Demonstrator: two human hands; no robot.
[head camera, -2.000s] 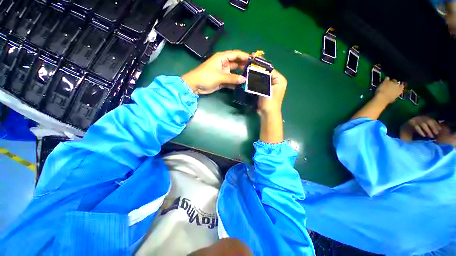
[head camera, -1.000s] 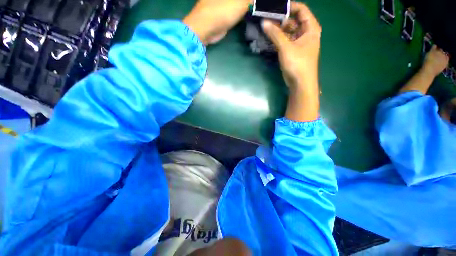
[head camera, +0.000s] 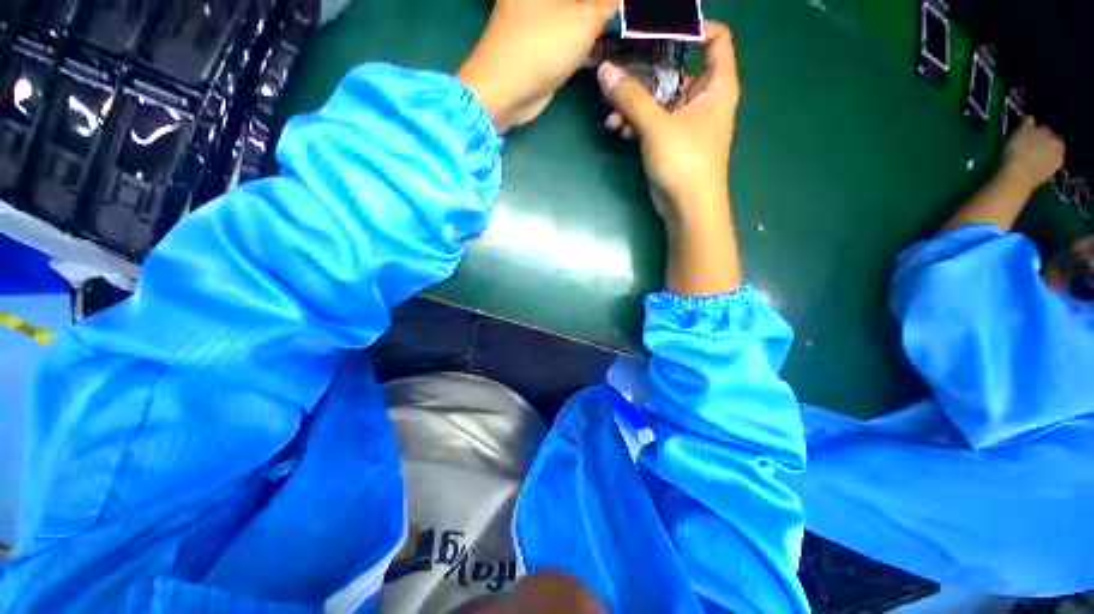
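A display unit (head camera: 662, 17) with a dark screen and white border is at the top edge of the picture, partly cut off. My right hand (head camera: 684, 120) holds a small black part (head camera: 654, 66) just below the screen, between thumb and fingers; the display unit rests over it, and whether they are joined cannot be told. My left hand (head camera: 540, 54) reaches the left side of the display unit with its fingertips, which are partly cut off by the top edge. Its exact grip is hidden.
Black blister tray (head camera: 132, 132) at the left on a white-edged support. Green work surface (head camera: 540, 180) with a front edge near my waist. At the right, another worker's hand (head camera: 1032, 154) and blue sleeve; several display units (head camera: 935, 38) lie beyond.
The view has shifted so my hands and the display unit are at the top edge, and the two black housings are out of view. The right thumb now lies across the small black part.
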